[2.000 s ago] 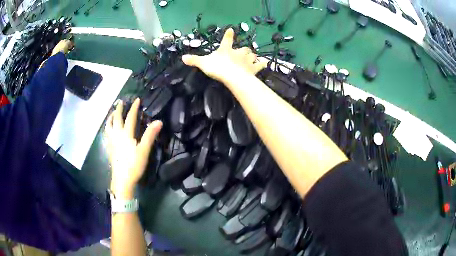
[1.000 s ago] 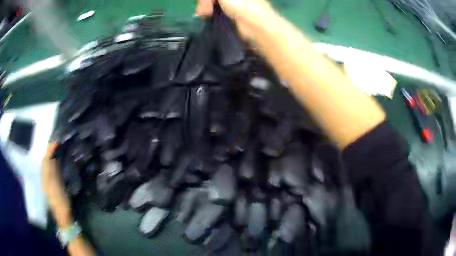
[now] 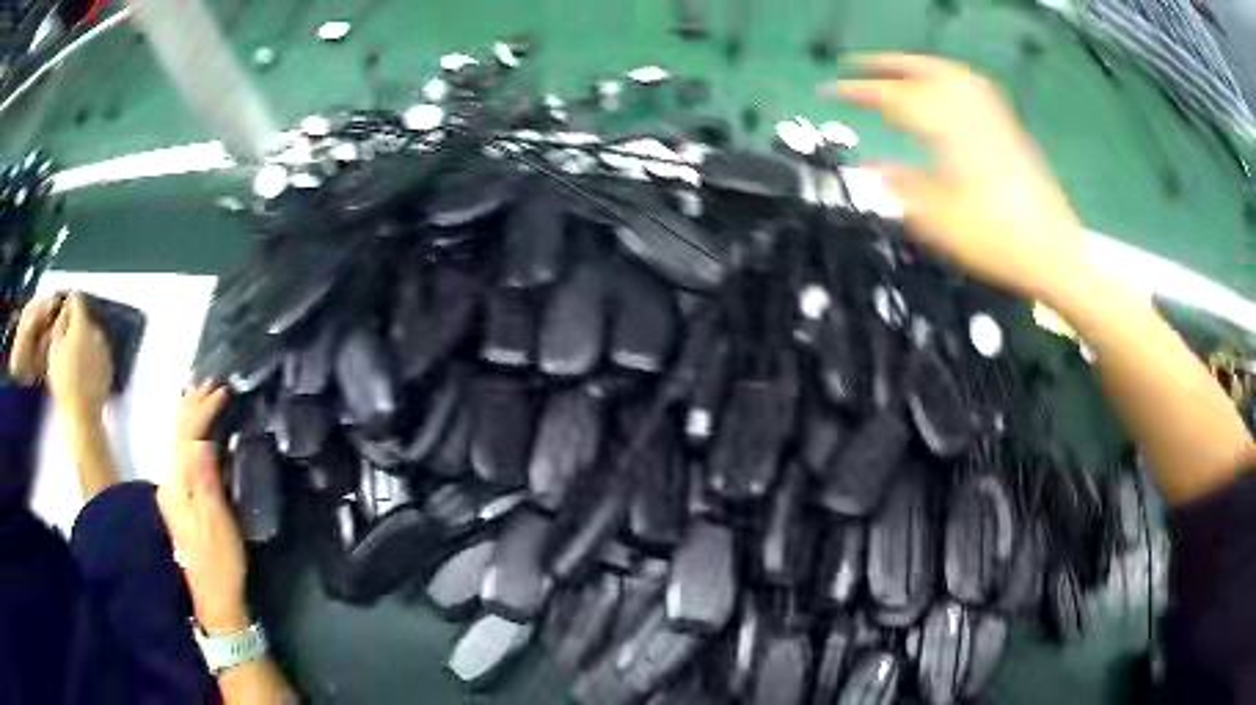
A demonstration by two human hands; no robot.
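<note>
A large heap of black oval housings with thin cables and small round heads lies in front of me on the green bench. White round pads show mostly along its far edge. My left hand is at the heap's left edge beside the housings; its fingers are partly hidden and its grip cannot be made out. My right hand is raised over the belt rail at the heap's upper right, blurred, fingers apart, with nothing seen in it.
A green conveyor belt with a white edge rail runs beyond the heap. At left, another person's hands hold a dark phone-like rectangle over a white sheet. Another dark pile lies at the far left.
My right hand has moved right from the heap's far side, off the units it was gripping. My left hand stays at the left edge. The view has shifted, and the heap is spread wider to the right.
</note>
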